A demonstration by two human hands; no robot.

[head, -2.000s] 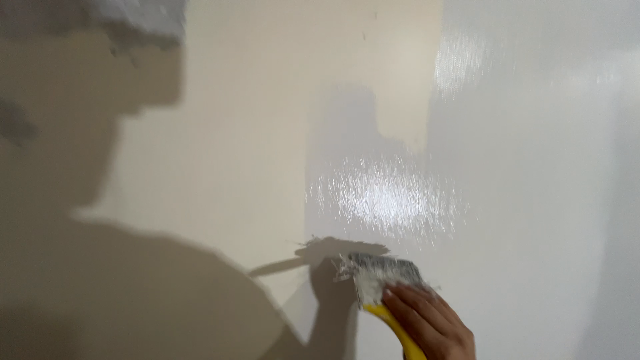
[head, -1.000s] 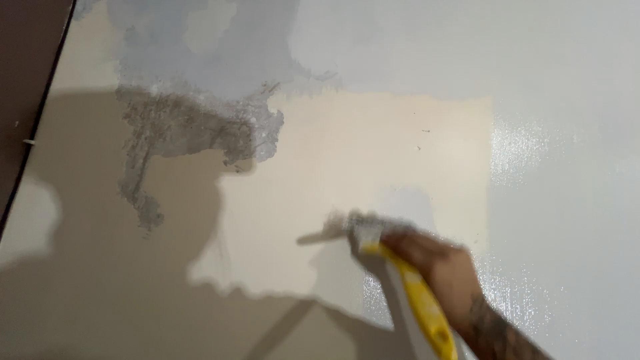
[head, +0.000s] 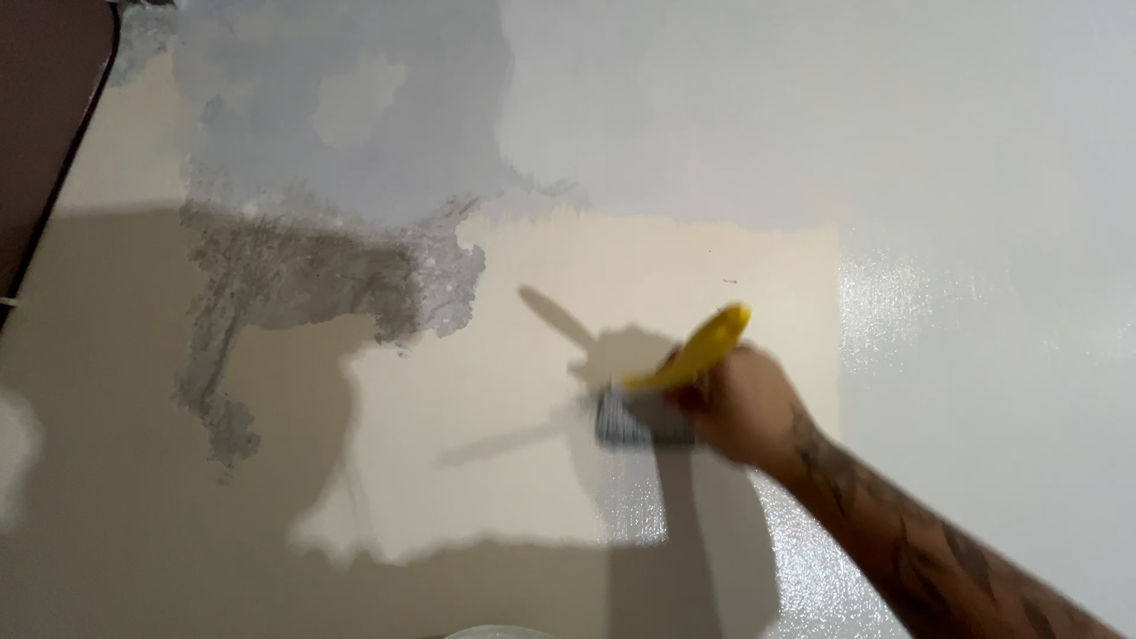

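Observation:
My right hand (head: 741, 404), with a tattooed forearm, grips a wide paintbrush with a yellow handle (head: 710, 342). The handle points up and to the right, and the dark, paint-coated bristles (head: 623, 422) lie at or near the wall; actual contact cannot be told. Around the brush is a cream part of the wall (head: 497, 390), bordered on the right by glossy, wet-looking pale grey paint (head: 896, 311). More wet paint shines just below the bristles. My left hand is not in view.
Rough bare grey-brown plaster (head: 311, 275) shows at the left, below a bluish-grey patch (head: 426, 115). A dark brown panel with a black edge (head: 53, 115) stands at the upper left. A pale rounded rim (head: 500, 632) peeks in at the bottom. Shadows fall across the lower wall.
The brush handle pointed down and to the right a second ago; now it points up and to the right, still in my right hand. The view has shifted toward the rough plaster since the earliest frame.

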